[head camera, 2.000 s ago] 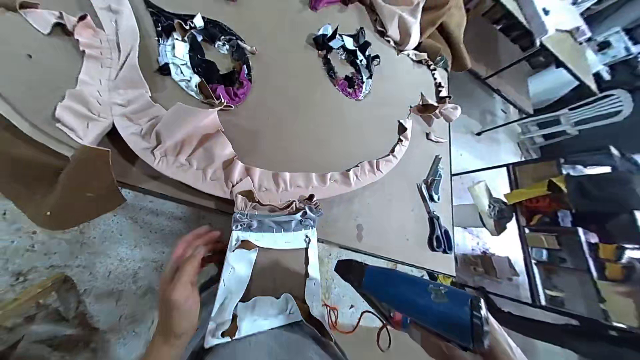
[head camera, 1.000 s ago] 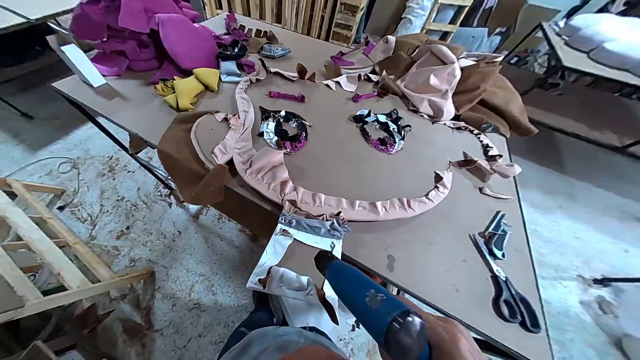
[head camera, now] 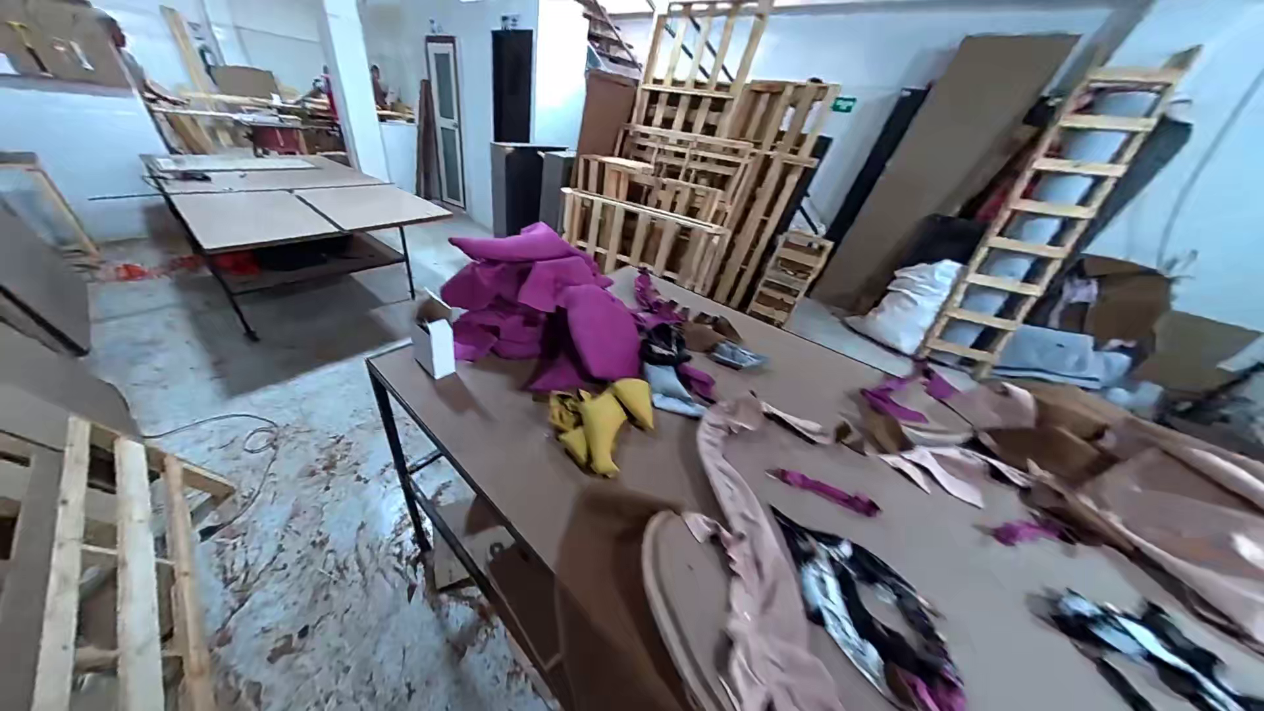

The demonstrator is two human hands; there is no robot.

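Observation:
Neither of my hands shows in the head view now, so what they hold is hidden. On the worktable (head camera: 513, 449) a long strip of pleated pink fabric (head camera: 748, 553) curves toward the lower edge. Black, silver and magenta fabric-covered rings (head camera: 839, 592) lie to its right. A narrow magenta piece (head camera: 825, 491) rests above them. Yellow stuffed fabric pieces (head camera: 604, 425) sit near a heap of magenta fabric (head camera: 553, 296). Brown fabric (head camera: 607, 592) hangs over the table's near edge.
A white box (head camera: 434, 341) stands at the table's far left corner. Wooden frames (head camera: 128, 553) are on the left floor, more wooden frames (head camera: 681, 178) at the back. A wooden ladder (head camera: 1047, 207) leans at right. Another table (head camera: 267, 212) stands farther off; a cable (head camera: 262, 425) lies on the floor.
The view has swung up and left. The hand with the blue tool, the white fabric-covered piece and the scissors have left the view.

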